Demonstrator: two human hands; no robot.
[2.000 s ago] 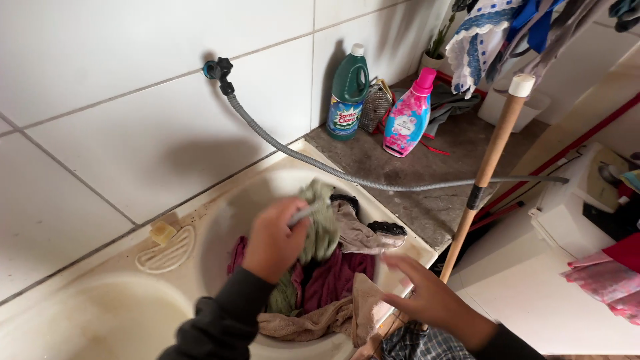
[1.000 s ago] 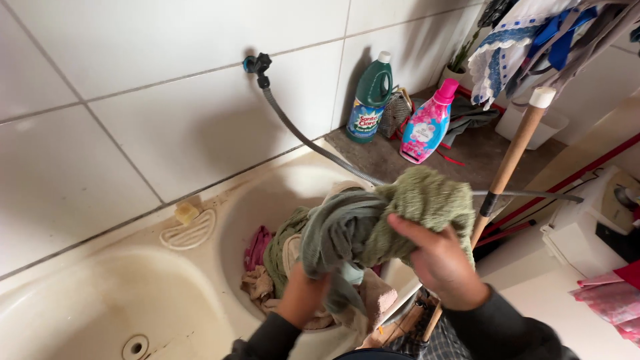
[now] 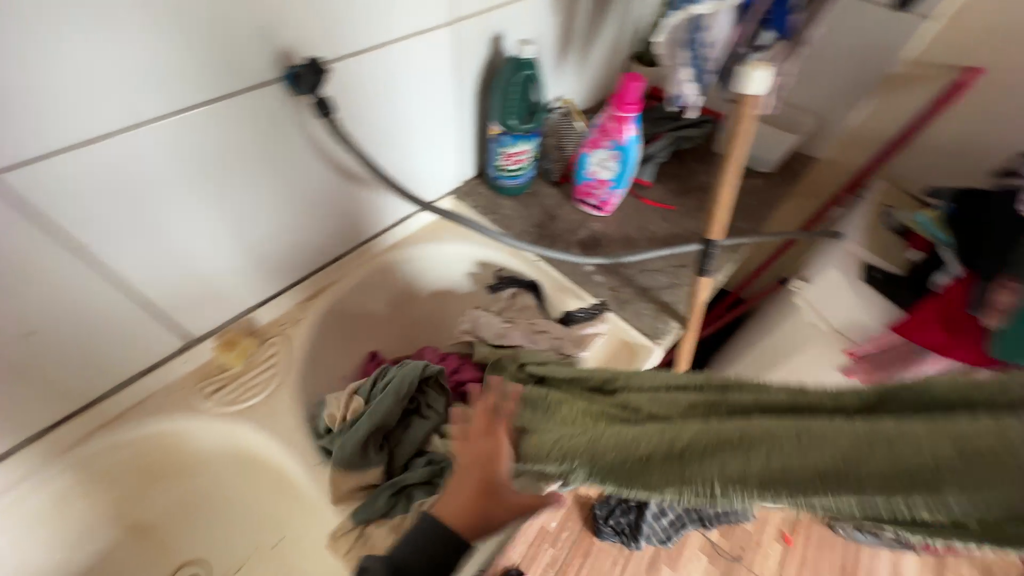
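A green fringed cloth (image 3: 752,440), like a towel, stretches from the sink basin out past the right edge of the head view. My left hand (image 3: 484,464) is at the cloth's left end with fingers spread, over the basin's front rim; whether the fingertips grip the cloth cannot be told. My right hand is out of view. Dark green garments (image 3: 392,416) lie in the basin just left of my left hand, with a maroon cloth (image 3: 448,368) behind them. A beige garment with black trim (image 3: 520,324) rests against the basin's right side.
A grey hose (image 3: 512,240) runs from a wall tap (image 3: 306,78) across the basin's back corner. A wooden pole (image 3: 724,200) leans upright near a green bottle (image 3: 514,128) and a pink bottle (image 3: 612,152). Another basin (image 3: 160,488) is at left. Clothes (image 3: 680,516) lie on the floor.
The green cloth, bunched between both hands a second ago, now extends to the right. My right hand has left the view. Dark green garments now lie in the basin.
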